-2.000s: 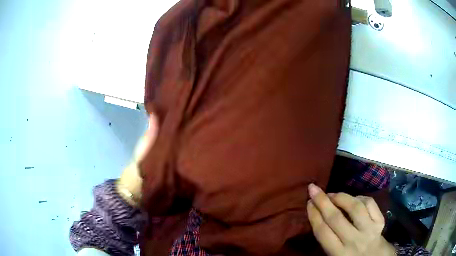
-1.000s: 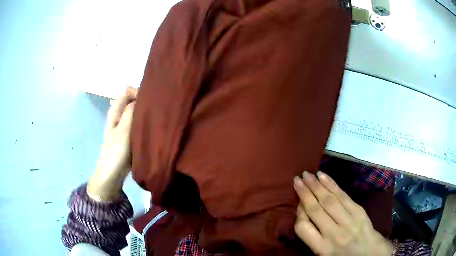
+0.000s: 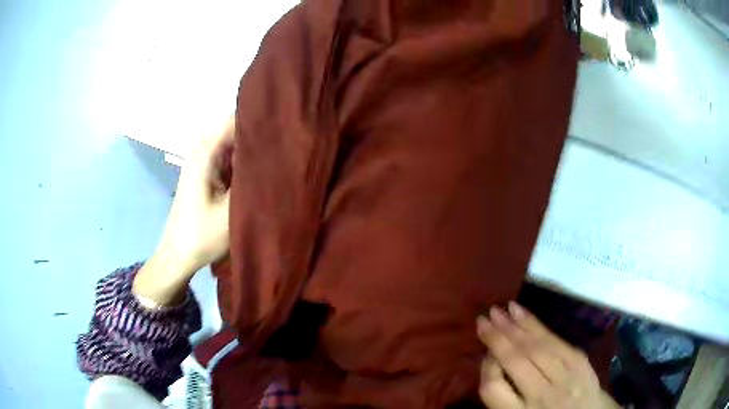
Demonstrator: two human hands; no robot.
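A large rust-red cloth (image 3: 448,184) lies across the white table and hangs down over the lap, with long folds along its left part. My left hand (image 3: 200,204) is at the cloth's left edge; its fingertips are hidden behind the cloth, so its grip cannot be told. My right hand (image 3: 539,363) lies on the cloth's lower right part, fingertips on the fabric and slightly blurred. A dark gap shows under the cloth's lower fold.
Machine parts (image 3: 622,49) show blurred at the upper right, beside the white table (image 3: 631,232). A pale blue surface (image 3: 72,240) with scraps is at left. A maroon piece (image 3: 248,375) with a white cord and label lies low left.
My left hand came to the cloth's left edge, and the fold there shifted. My right hand has moved slightly down since a second ago. A dark object now shows at the top right.
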